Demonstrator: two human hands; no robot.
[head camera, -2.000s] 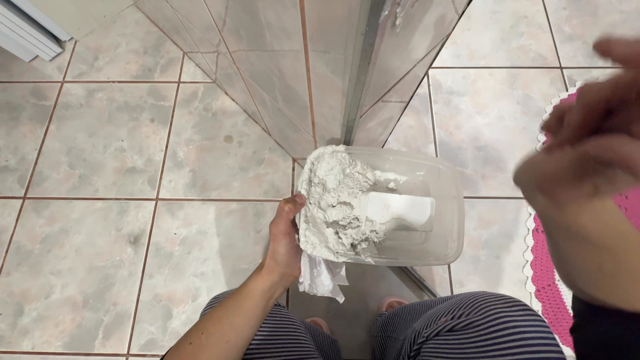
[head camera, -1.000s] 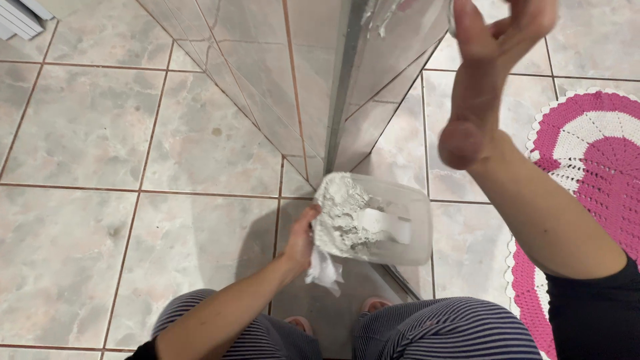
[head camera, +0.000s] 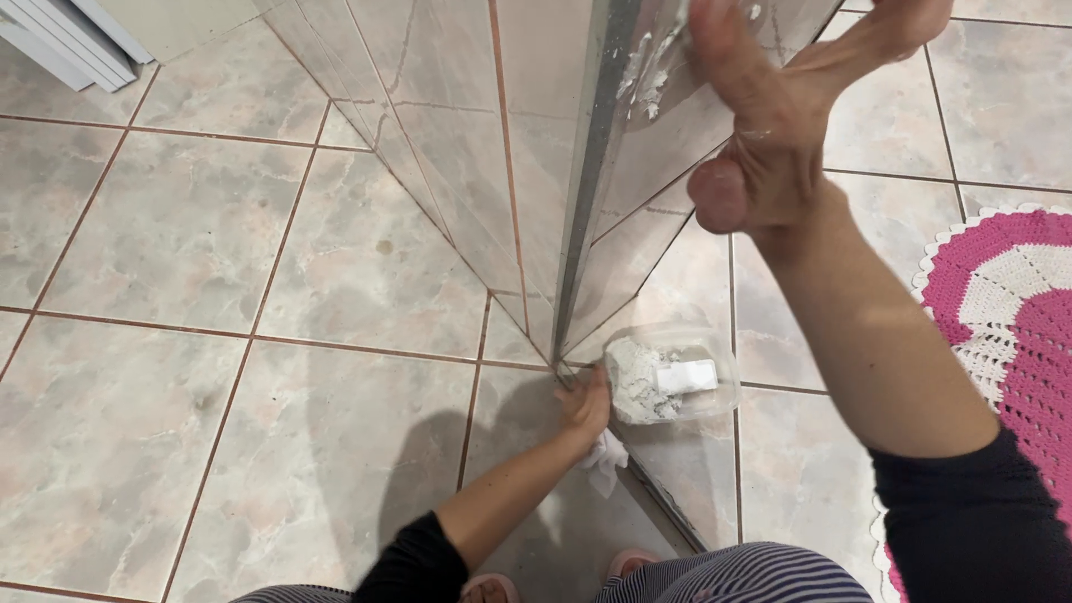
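My left hand (head camera: 588, 406) grips the left edge of a clear plastic container (head camera: 727, 394), low beside the wall's foot. A lumpy white paste (head camera: 638, 385) fills the container's left part, and a small white flat piece (head camera: 688, 376) lies on it. Below that hand hangs a crumpled white cloth or tissue (head camera: 606, 459). My right hand (head camera: 779, 109) is raised against or close to the tiled wall face, fingers apart and partly cut off by the top edge. White smears (head camera: 657, 75) mark the wall beside it. Whether it holds something small is hidden.
A tiled wall corner with a grey metal edge strip (head camera: 590, 167) rises in the middle. At the right lies a pink and white crocheted rug (head camera: 988, 276) on the tiled floor (head camera: 368, 251). White panels (head camera: 79, 42) stand at the upper left. A metal floor track (head camera: 662, 494) runs near my feet.
My right hand has moved from the right side to the smeared wall face. The container in my left hand sits lower and farther from the camera than before.
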